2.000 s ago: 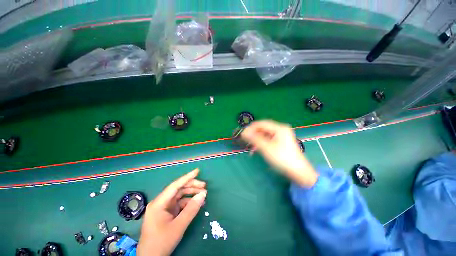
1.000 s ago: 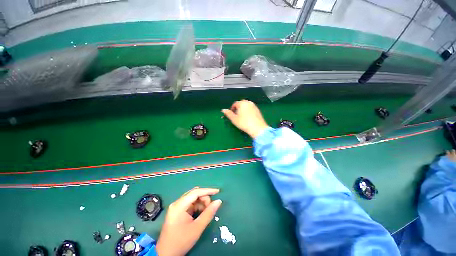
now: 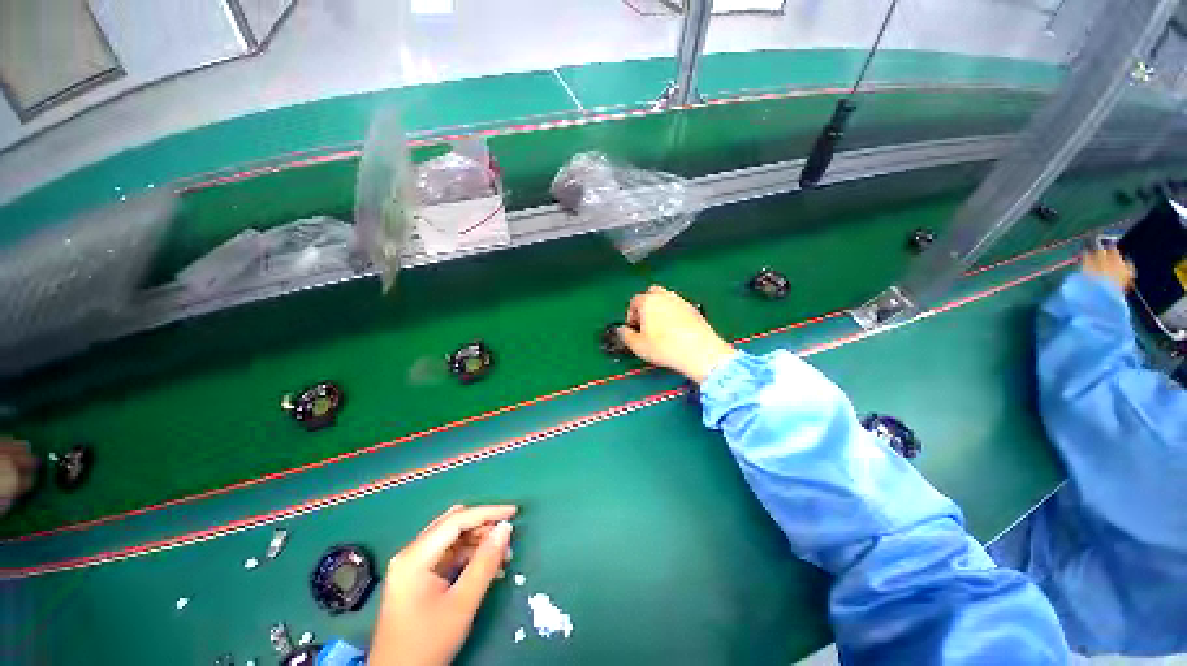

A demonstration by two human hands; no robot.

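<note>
My right hand (image 3: pixel 677 333) reaches over the green conveyor belt (image 3: pixel 547 377), its fingertips at a round black unit (image 3: pixel 616 338) on the belt. The fingers partly cover that unit, and whether they grip it is hard to tell. My left hand (image 3: pixel 445 572) is over the bench mat (image 3: pixel 677 520), thumb and fingers curled near each other. No part shows clearly between them. A heap of small white parts (image 3: pixel 549 615) lies just right of my left hand. Another round black unit (image 3: pixel 344 578) lies on the mat to its left.
More units ride the belt, such as one at centre (image 3: pixel 470 362) and one at left (image 3: pixel 315 403). Clear plastic bags (image 3: pixel 638 202) hang on the far rail. A metal post (image 3: pixel 1028 163) stands at right. Another worker's blue sleeve (image 3: pixel 1106 403) is at right; a hand (image 3: pixel 16 471) shows at the left edge.
The camera view has shifted. My right hand now meets a unit on the belt, where a second ago it was over bare belt. My left hand keeps much the same pose. A person's hand has appeared at far left.
</note>
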